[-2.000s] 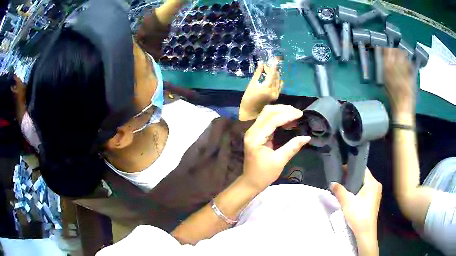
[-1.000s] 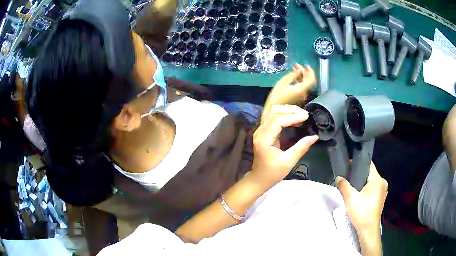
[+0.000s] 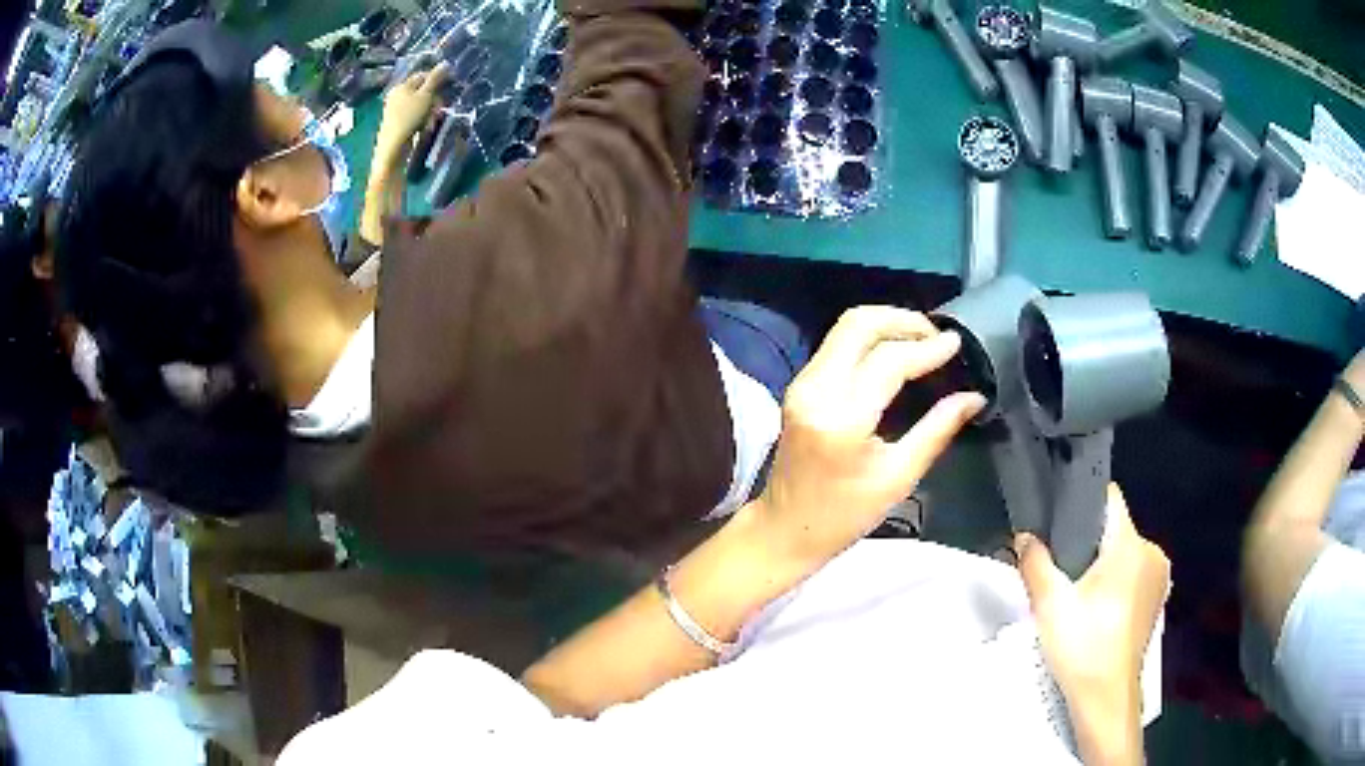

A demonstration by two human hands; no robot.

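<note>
Two grey handheld fan bodies stand side by side over my lap. My right hand (image 3: pixel 1100 614) is closed around both handles. The right fan's drum head (image 3: pixel 1111 359) has its dark opening facing left. The left fan's drum head (image 3: pixel 1000 322) is partly behind it. My left hand (image 3: pixel 846 442) is at this drum's mouth, thumb and fingertips spread around a dark round part (image 3: pixel 958 374) that they appear to hold by its edge. The inside of the left drum is too dark to make out.
A neighbouring person in a brown top (image 3: pixel 524 374) leans over the green bench (image 3: pixel 898 240) at left. Clear film with dark discs (image 3: pixel 794 112) lies there. Several fan bodies (image 3: pixel 1115 165) and white paper (image 3: pixel 1325 210) lie right. Another person's arm (image 3: pixel 1302 464) is at the right edge.
The neighbour has turned away and reaches over the disc film; their hand has left the space beside mine. The left drum's inside looks darker. The arm over the bench at right has drawn back.
</note>
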